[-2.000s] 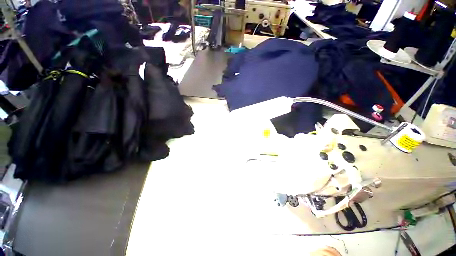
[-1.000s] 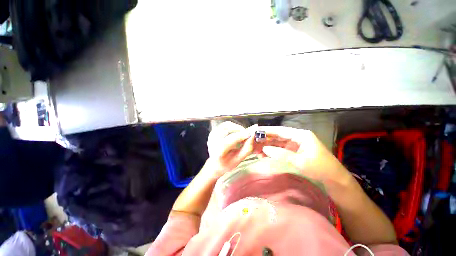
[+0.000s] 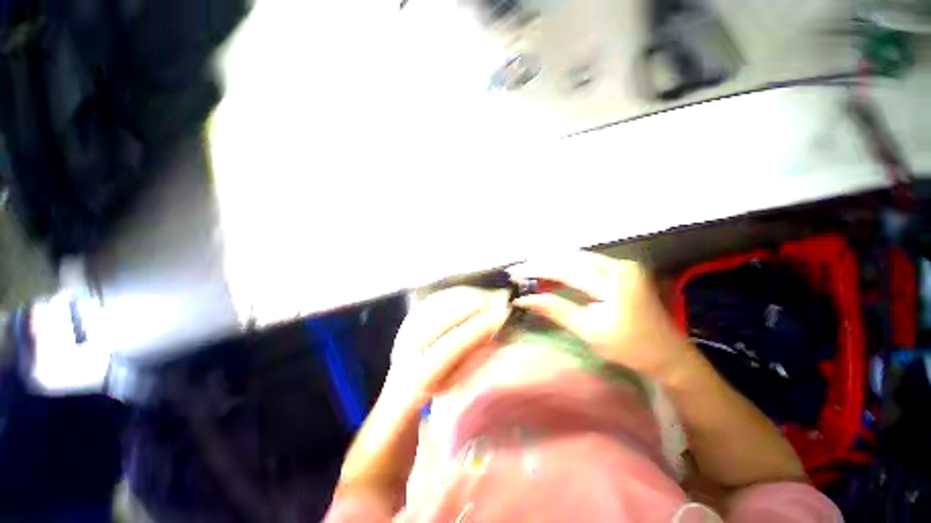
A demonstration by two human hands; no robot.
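A small metal part (image 3: 524,287), dark and shiny, is between the fingertips of both hands, just below the table's front edge and in front of the wearer's pink top. My left hand (image 3: 444,329) has its fingers bent up to the part from the left. My right hand (image 3: 604,306) pinches it between thumb and fingers from the right. The view is blurred, so the part's exact shape and the exact finger contacts cannot be told.
The white table (image 3: 388,204) is overexposed. Black shears (image 3: 686,51) and a green-handled tool (image 3: 886,49) lie at the upper right, with red-handled snips (image 3: 878,138) nearby. A red basket (image 3: 849,337) with dark cloth is below right. Dark garments (image 3: 92,123) are at left.
The view has swung down from the machine to the wearer's lap, then tilted slightly. Both hands have come into view and stay together at the small metal part.
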